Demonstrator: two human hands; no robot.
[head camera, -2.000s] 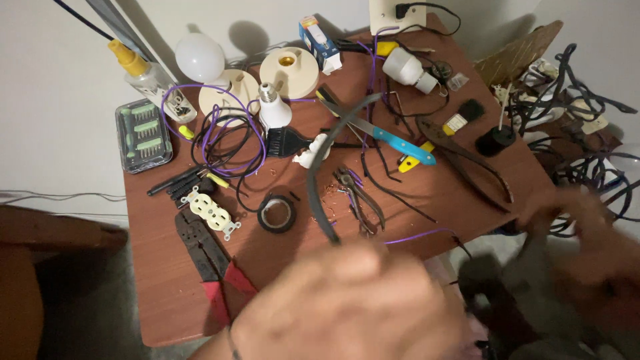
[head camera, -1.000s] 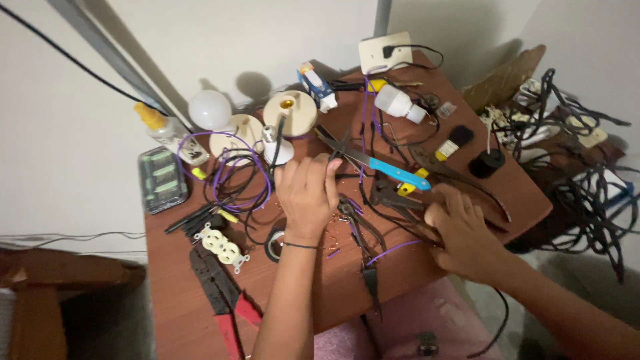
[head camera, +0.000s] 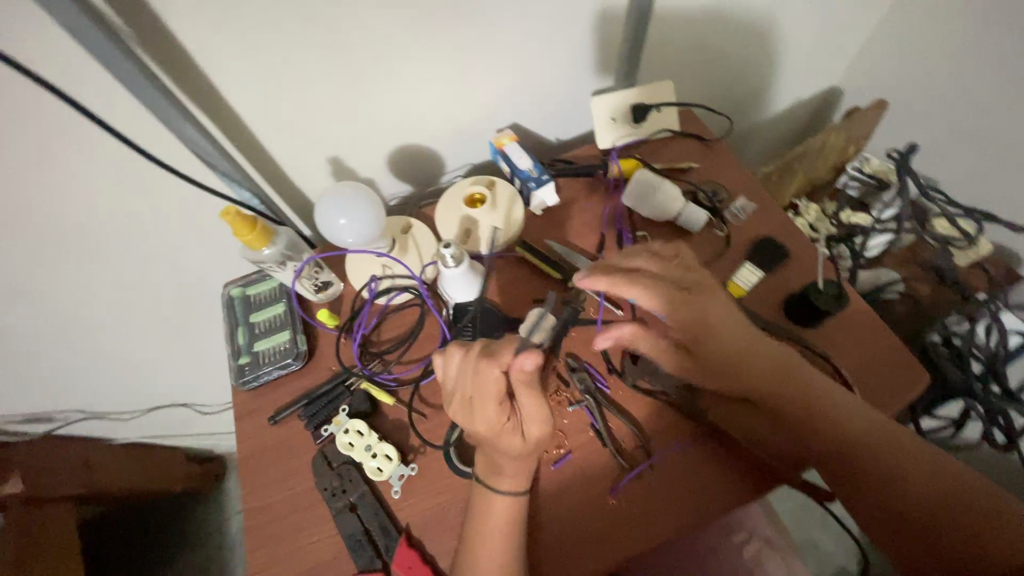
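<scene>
My left hand (head camera: 500, 392) is closed around a black cable (head camera: 485, 292) that rises from the fist; dark ends stick out near its thumb, blurred. Just right of it, my right hand (head camera: 672, 312) has its fingers and thumb apart, with nothing plainly held. Under its fingertips lies a knife blade (head camera: 570, 254); the hand hides most of the handle. Diagonal pliers (head camera: 604, 408) lie below, among copper strands and purple wire bits. A white bulb (head camera: 459, 276) stands behind the left fist. At lower left are a duplex receptacle (head camera: 370, 450) and a wire stripper (head camera: 352, 500).
Two lamp holders (head camera: 480, 210), a round bulb (head camera: 350, 214) and a spray bottle (head camera: 276, 252) stand at the back left. Coiled wires (head camera: 392, 336) lie beside a screwdriver-bit case (head camera: 264, 330). A wall outlet box (head camera: 636, 116) is behind; a brush (head camera: 758, 266) and tangled cables (head camera: 972, 360) are right.
Since one second ago, my right hand has moved up and left, closer to the left, and its fingers have spread. The blue-handled knife, seen plainly before, is now mostly covered.
</scene>
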